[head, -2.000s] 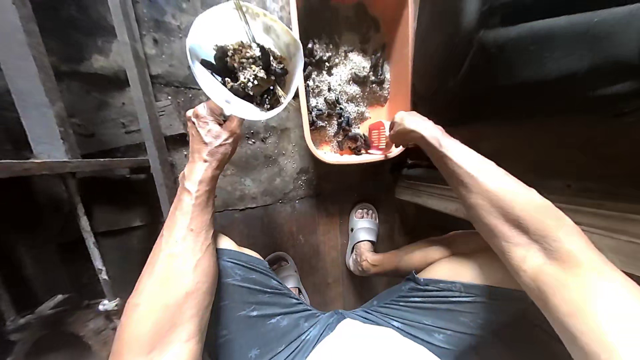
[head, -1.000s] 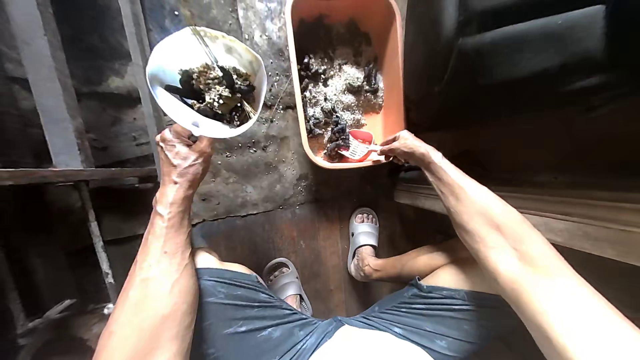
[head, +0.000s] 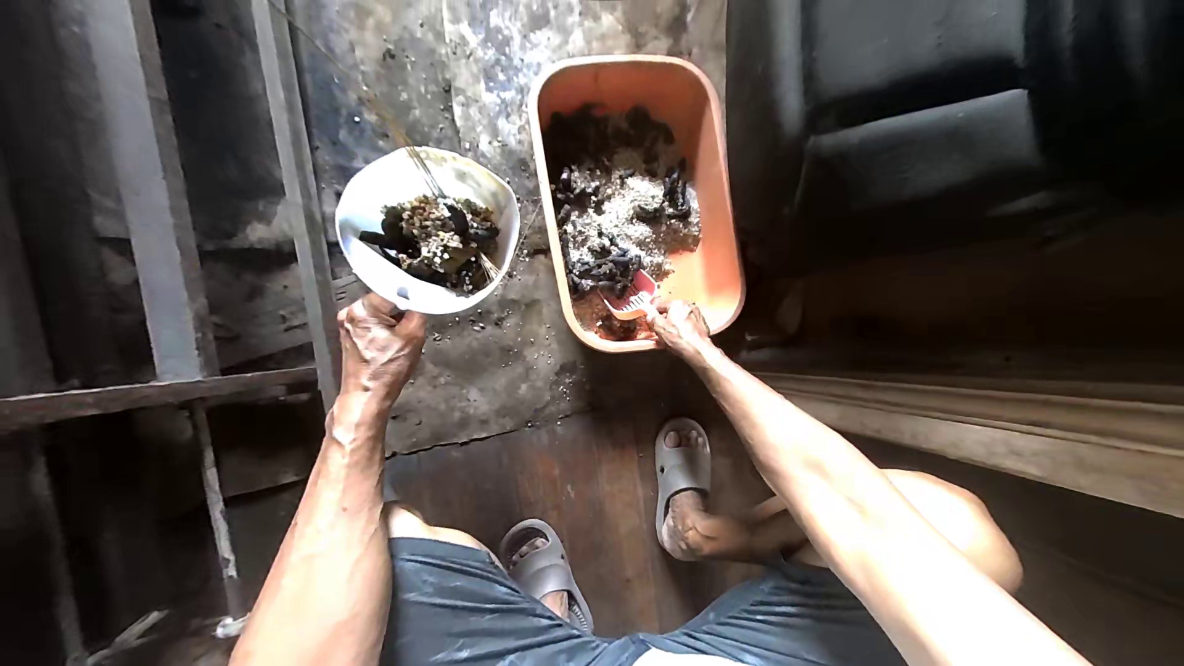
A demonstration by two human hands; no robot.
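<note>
My left hand [head: 381, 342] grips the near rim of a white plastic container [head: 363, 254], which holds dark clumps, pale granules and thin straw-like sticks. To its right, an orange plastic tub [head: 729, 213] stands on the floor with dark clumps and whitish granular litter [head: 638, 213] inside. My right hand [head: 682, 326] is closed on the handle of a red slotted litter scoop [head: 635, 294]. The scoop's head lies inside the tub's near end, against the dark clumps [head: 606, 270]. My fingertips on the handle are partly hidden.
Grey metal bars [head: 296, 185] and a crossbar [head: 157, 396] stand at the left. Loose granules dot the worn floor sheet [head: 481, 388]. A black padded thing [head: 925, 148] and a wooden ledge [head: 999, 430] are on the right. My sandalled feet [head: 683, 462] rest on brown floorboards.
Since the earliest frame the red scoop has shifted from the tub's near right part to beside the dark clumps further left. The white container stays in my left hand. The view has shifted.
</note>
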